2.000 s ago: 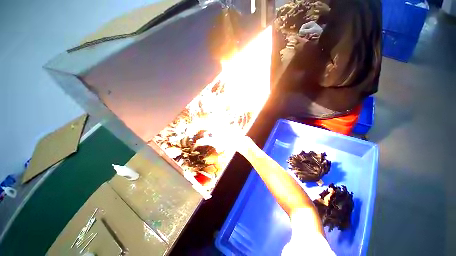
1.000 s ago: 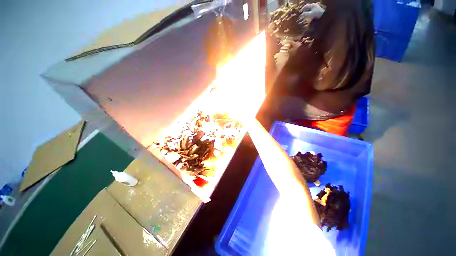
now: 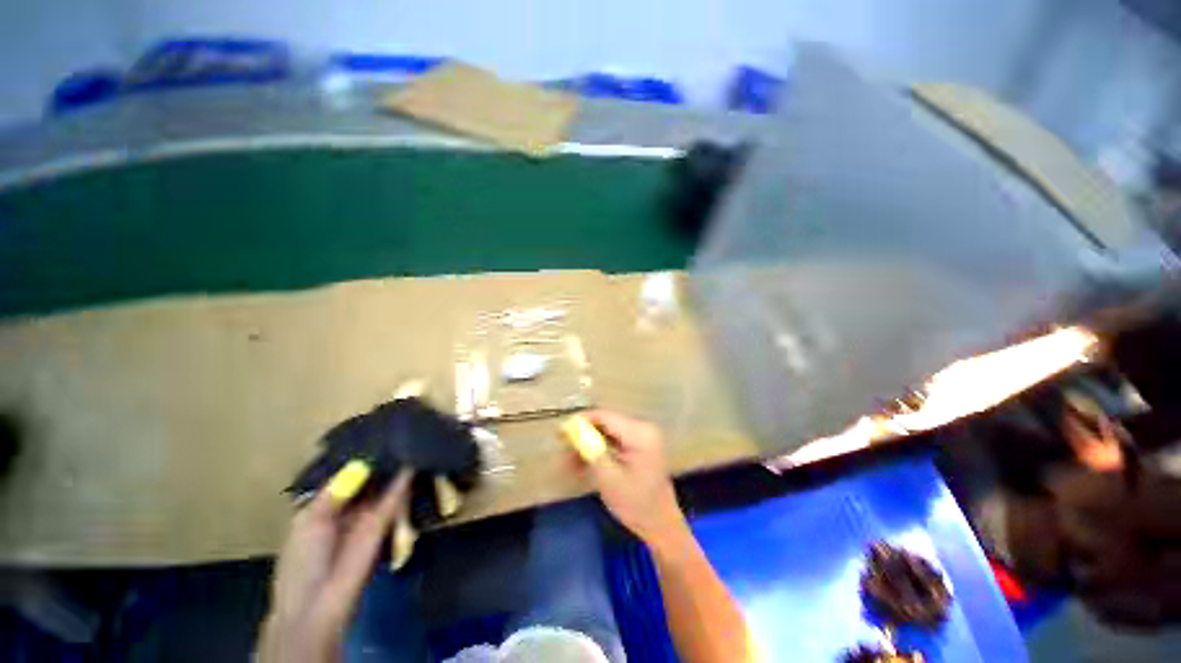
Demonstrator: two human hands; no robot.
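Note:
A black spiky piece (image 3: 404,438) with beige protruding parts (image 3: 447,496) is at the bench's front edge, left of centre. My left hand (image 3: 334,531) grips its lower left side, a yellow finger cot on the thumb. My right hand (image 3: 624,469) is to the right of the piece, apart from it, with a yellow cot at its fingertip. Its fingers are bent together; blur hides whether it holds anything small. Thin pale sticks (image 3: 473,382) and a small white round item (image 3: 523,367) lie on the cardboard behind the hands.
The grey metal box (image 3: 855,285) with its glaring opening stands at right. A blue tray (image 3: 764,538) holding dark spiky pieces (image 3: 904,583) is below it. A white bottle (image 3: 658,295) stands near the box. The green belt (image 3: 337,214) runs behind the bench. Another person's hand (image 3: 1094,434) shows at far right.
The view has swung left from the lit box to the bench. An arm that reached into the box is out of it. Both hands now show at the bench, the left gripping a black piece.

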